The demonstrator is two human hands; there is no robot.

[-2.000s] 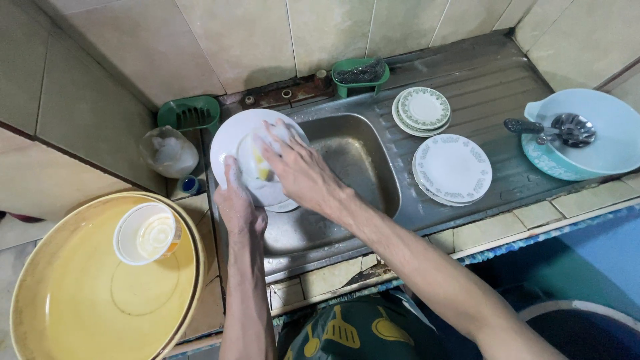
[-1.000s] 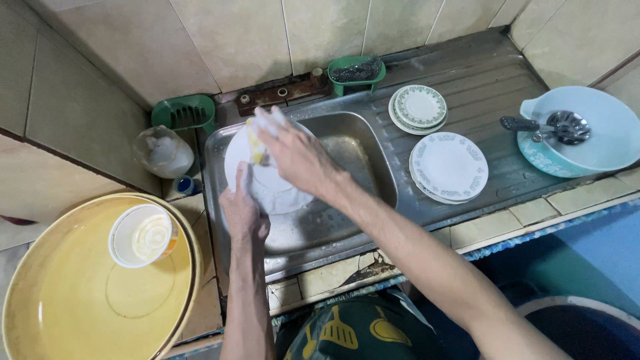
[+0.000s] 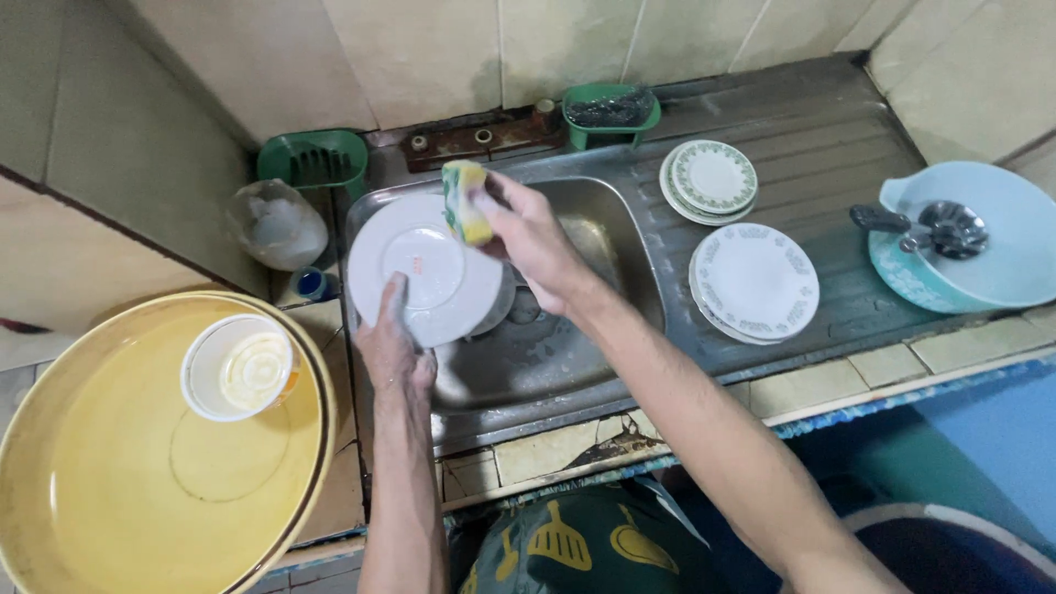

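Note:
My left hand (image 3: 396,351) holds a white plate (image 3: 371,239) tilted over the left part of the steel sink (image 3: 610,330), thumb on its face, underside showing a small red mark. A yellow and green sponge (image 3: 464,202) with suds is pinched in my right hand (image 3: 532,239), just off the plate's right edge. Part of another whitish dish shows beneath the plate in the basin. On the drainboard right of the basin sit a stack of small green-rimmed plates (image 3: 714,177) and a stack of larger patterned plates (image 3: 757,280).
A yellow basin (image 3: 99,454) of water with a floating white tub (image 3: 194,375) stands left. Along the back are a green soap dish (image 3: 276,161) and a green holder with a scourer (image 3: 612,107). A plastic bag (image 3: 285,227) lies left; a blue bowl (image 3: 924,280) holding ladles (image 3: 953,231) stands right.
My right hand with the sponge has come off the plate and now sits to its right. The plate's face, covered by that hand before, is in plain view, still held by my left hand.

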